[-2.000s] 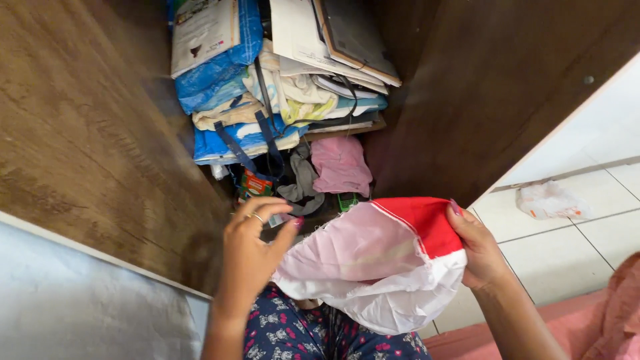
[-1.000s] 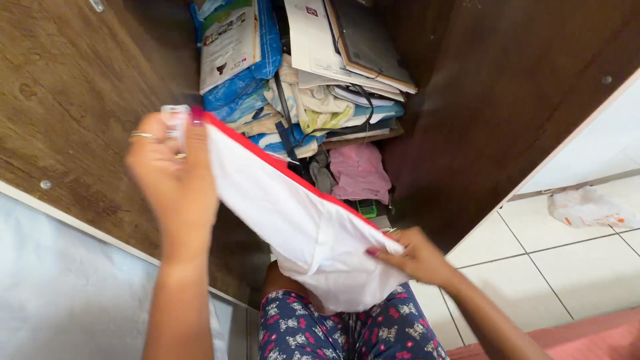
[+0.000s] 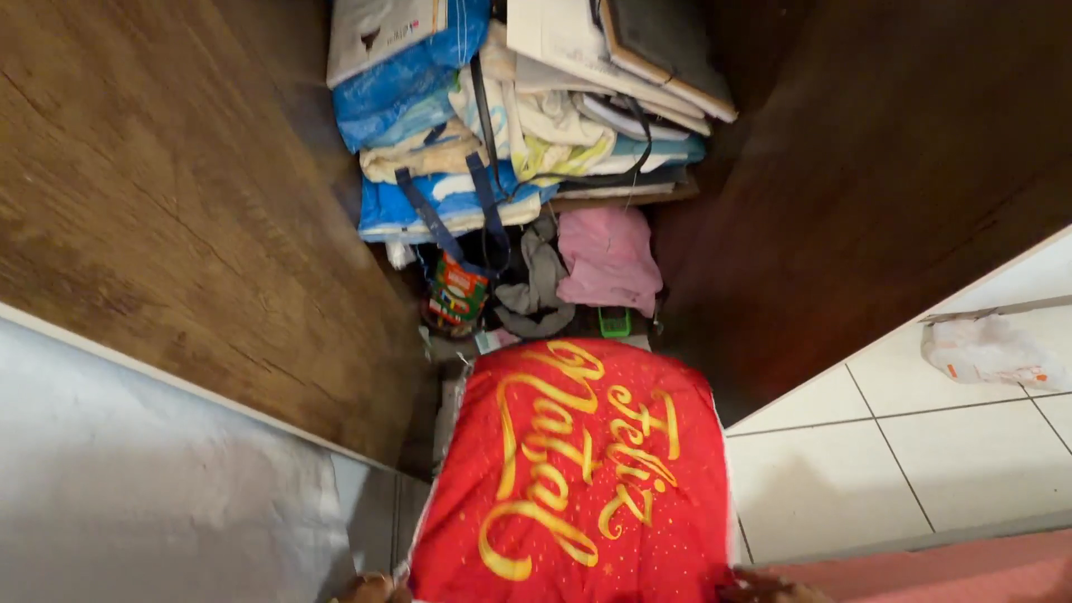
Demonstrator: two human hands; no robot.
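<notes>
A red fabric piece (image 3: 586, 469) with gold festive lettering and white edges is spread flat, its printed face up, at the bottom centre. My left hand (image 3: 373, 589) grips its lower left corner, only the fingers showing at the frame's bottom edge. At the lower right corner my right hand (image 3: 766, 586) holds the cloth, also largely cut off by the frame. Just beyond the cloth's far edge lie a small green plastic item (image 3: 615, 322), a grey cloth (image 3: 536, 285) and a pink cloth (image 3: 607, 255).
Dark wooden cabinet doors or panels (image 3: 167, 209) stand on both sides. Between them are stacked folded bags (image 3: 452, 197), a blue bag (image 3: 402, 96) and folders (image 3: 670, 50). A crumpled plastic bag (image 3: 992, 352) lies on the tiled floor (image 3: 854, 469) at right.
The cloth was held with its white side and a red border showing; now its red printed face is spread out. Both hands have moved down to the bottom of the view.
</notes>
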